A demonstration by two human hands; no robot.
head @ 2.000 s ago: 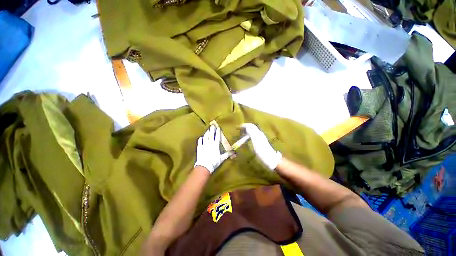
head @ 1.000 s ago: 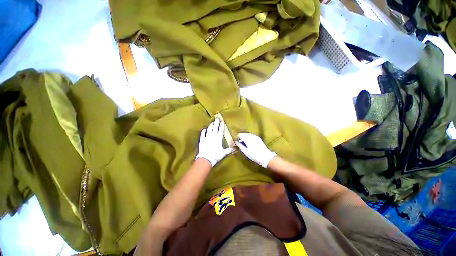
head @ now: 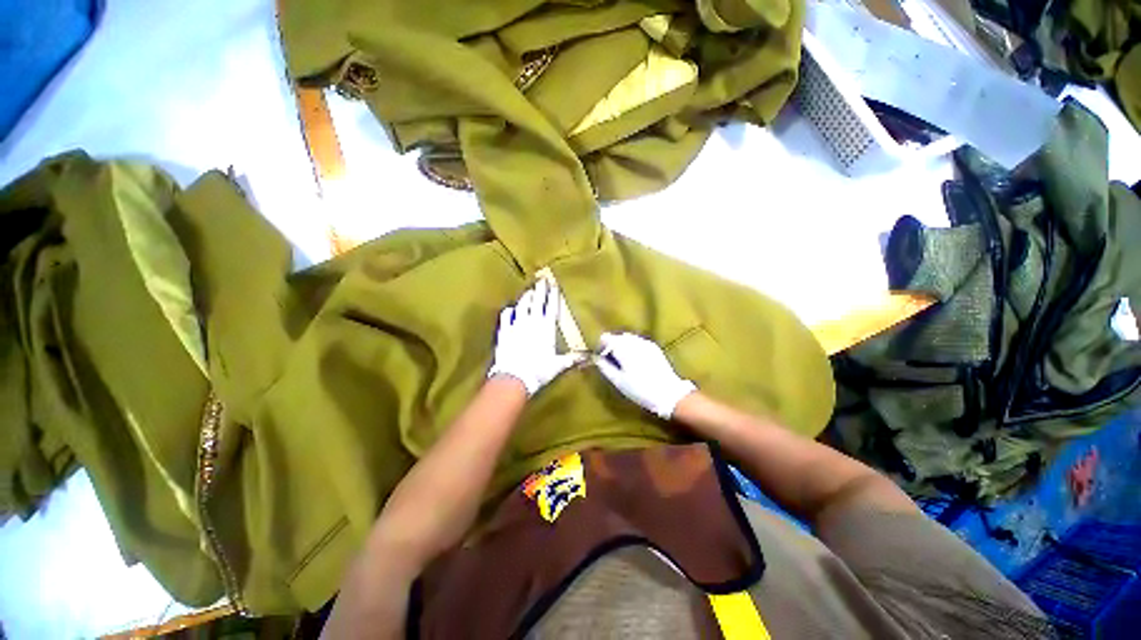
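Observation:
An olive-green coat [head: 738,325] lies spread over the table in front of me. A narrow pale measuring strip [head: 569,328] lies on the cloth, slanting between my hands. My left hand [head: 529,340], in a white glove, lies on the coat with its fingers flat along the strip's left side and its thumb at the lower end. My right hand [head: 638,373], also gloved, is beside the strip's lower end with its fingertips pinched together. Whether it holds a small tool is too small to tell.
More olive coats [head: 413,88] are heaped at the far side. A white perforated basket [head: 841,119] stands at the far right. Dark green jackets [head: 988,325] lie on the right, above blue crates [head: 1082,575]. A blue bag [head: 38,56] is at the far left.
My right hand has come in from the right to the strip's lower end and its fingers have closed together. My left hand has stayed on the strip. The view has shifted slightly.

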